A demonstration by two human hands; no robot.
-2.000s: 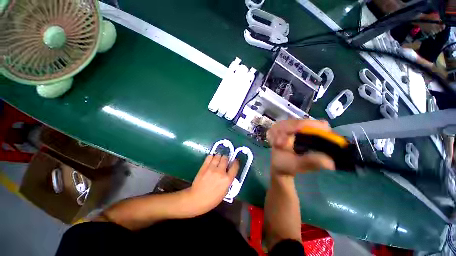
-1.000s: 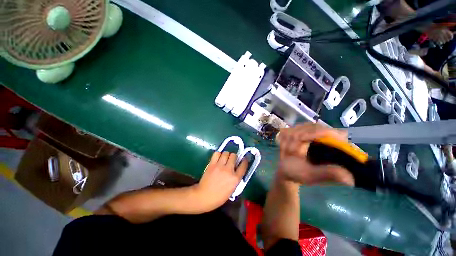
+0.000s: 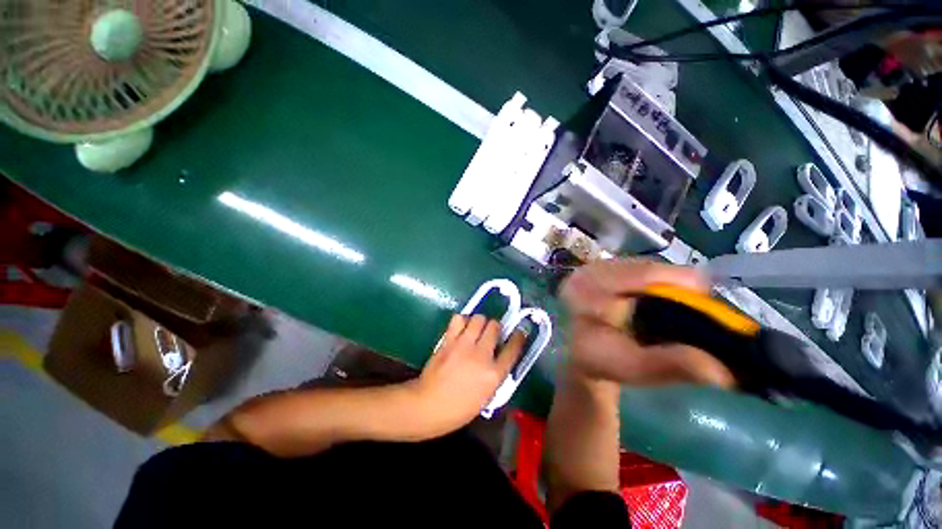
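Note:
Two white looped plastic housings (image 3: pixel 533 349) lie side by side on the green belt's near edge. My left hand (image 3: pixel 470 367) rests on them with its fingers across them, pressing or holding them down. My right hand (image 3: pixel 630 325) grips the black and yellow-orange electric screwdriver (image 3: pixel 697 315) at the near edge of the grey metal screw feeder (image 3: pixel 620 191). The hand is slightly blurred and the driver's tip is hidden. Solid white covers (image 3: pixel 504 165) lie stacked side by side left of the feeder.
A pale green fan (image 3: pixel 114 36) stands at upper left. More housings (image 3: pixel 728 194) lie beyond the feeder. A grey post (image 3: pixel 837 266) and black cables (image 3: pixel 826 103) cross the right side. A cardboard box (image 3: pixel 145 362) sits below left, and a red stool (image 3: pixel 651 496) below the belt.
The view has shifted a little, moving the feeder, covers and housings slightly right in the picture. My left hand stays on the two housings and my right hand keeps the screwdriver by the feeder.

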